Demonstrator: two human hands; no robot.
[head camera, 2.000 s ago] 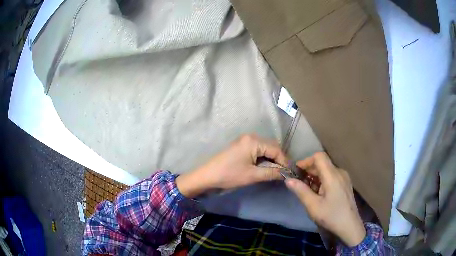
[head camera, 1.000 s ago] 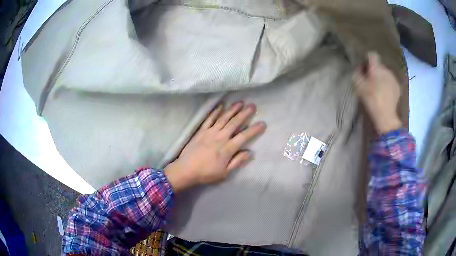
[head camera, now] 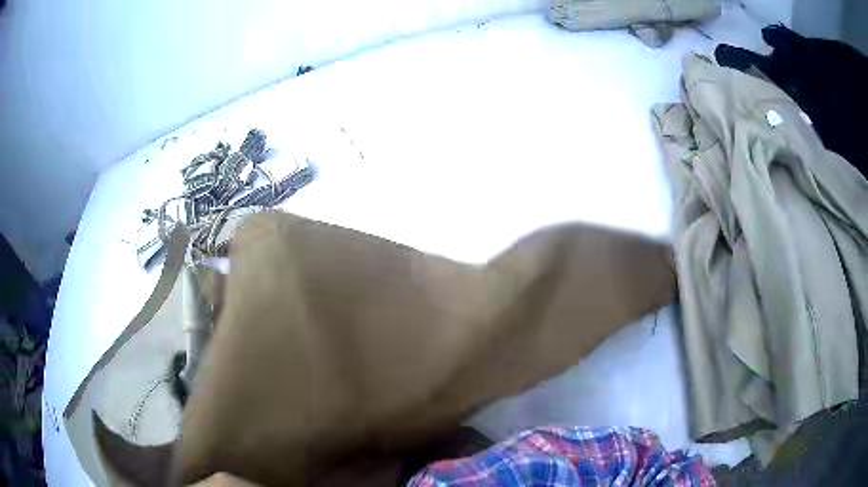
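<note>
The jacket (head camera: 381,333) lies across the near part of the white table, blurred, with its brown face mostly up. Its pale reverse (head camera: 143,380) shows at the left, with a stitched seam. A plaid sleeve of mine (head camera: 571,461) shows at the bottom edge, with no hand visible on it. A small skin-coloured sliver at the bottom edge, left of centre, may be part of my left hand (head camera: 224,479); its fingers and any hold are out of the picture. My right hand cannot be made out.
Tied bundles of small striped pieces (head camera: 224,190) lie behind the jacket on the white table (head camera: 495,133). A grey-khaki garment pile (head camera: 761,257) hangs over the right edge, beside a black item (head camera: 818,86). A khaki roll (head camera: 633,13) lies at the back by the wall.
The view has shifted to the table's back part. The jacket has turned from mostly pale side up to mostly brown side up. Both hands have left the jacket's middle and right edge.
</note>
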